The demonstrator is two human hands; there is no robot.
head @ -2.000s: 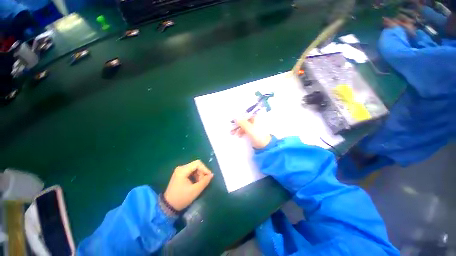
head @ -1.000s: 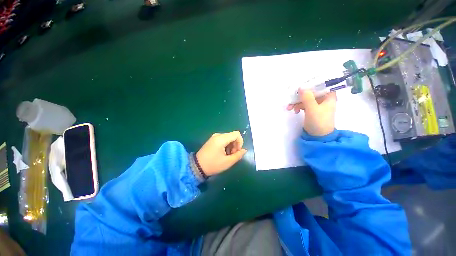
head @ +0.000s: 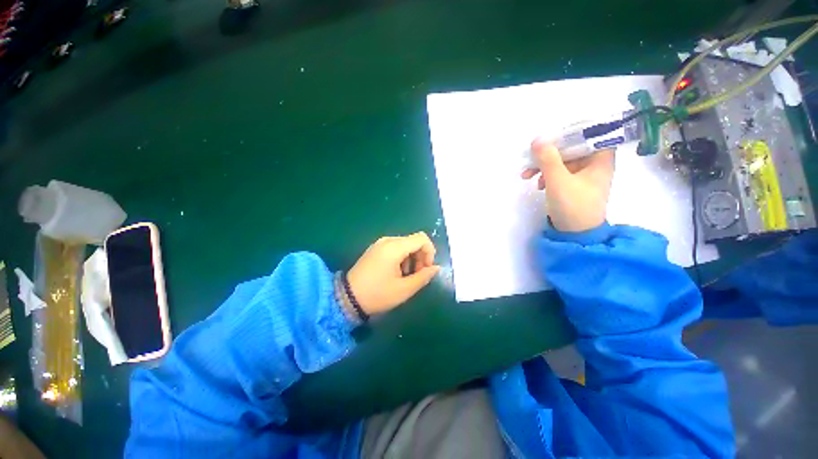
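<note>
My right hand [head: 577, 186] holds the dispensing syringe [head: 599, 135] over the white paper sheet [head: 489, 235]. The clear-white barrel lies nearly level, with its rear to the right. The green winged adapter [head: 646, 123] sits on its rear end. The syringe's thin tip cannot be made out. My left hand [head: 392, 273] is beside the paper's left edge over the green bench. Its fingers are curled, thumb and forefinger close together in a ring; whether something small is inside cannot be told.
The grey controller [head: 744, 143] with its gauge and hose [head: 753, 81] stands at right. At left are a white bottle [head: 73, 211], a smartphone [head: 137, 291] and a bag with amber-yellow contents [head: 61, 323]. Small modules [head: 115, 16] lie at the far side.
The view first swung down and to the right, then shifted slightly. The right hand with the syringe has moved slightly up and right over the paper. The left hand keeps its curled pose.
</note>
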